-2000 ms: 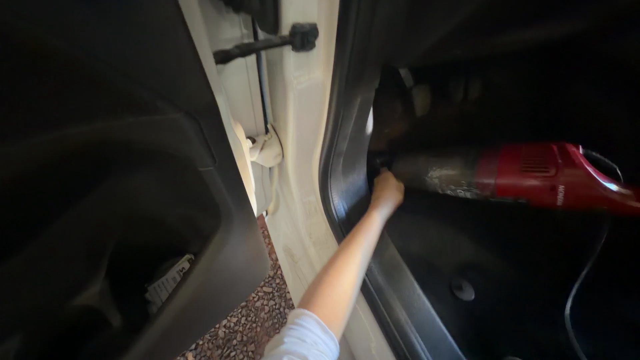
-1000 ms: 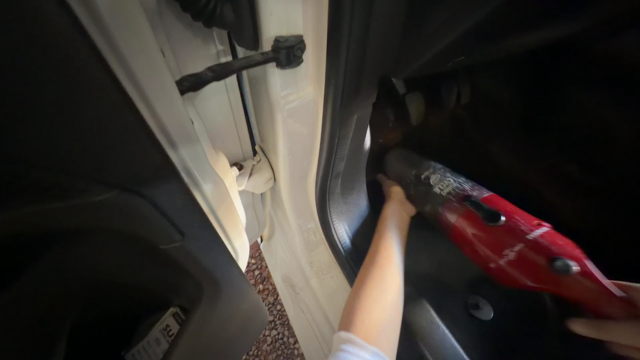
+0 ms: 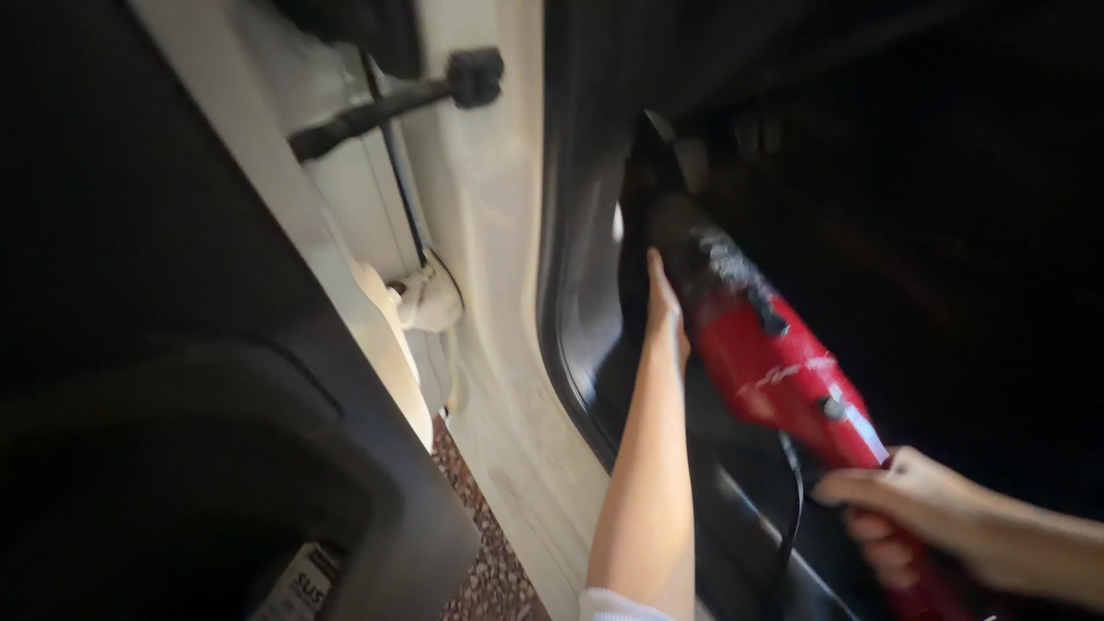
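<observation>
A red handheld vacuum cleaner (image 3: 776,371) with a dark see-through front section slants across the car's dark footwell, its front end up and to the left. My right hand (image 3: 906,509) is closed around its handle at the lower right. Along the left side of the vacuum's front section lies my left hand (image 3: 667,297), fingers pointing up; its palm side is hidden, so I cannot tell whether it grips the vacuum. The nozzle tip is lost in the dark near the pedals. A black cord (image 3: 795,500) hangs beneath the body.
On the left stands the open car door (image 3: 172,310), with a printed packet (image 3: 302,586) in its pocket. A black door check strap (image 3: 388,108) spans to the pale door frame (image 3: 500,345). The sill runs below, with reddish gravel (image 3: 487,552) outside. Black rubber seal (image 3: 561,345) edges the opening.
The vacuum has swung from nearly level to a steep slant, its rear now lower. My right hand, out of view at first, has come into view on the handle.
</observation>
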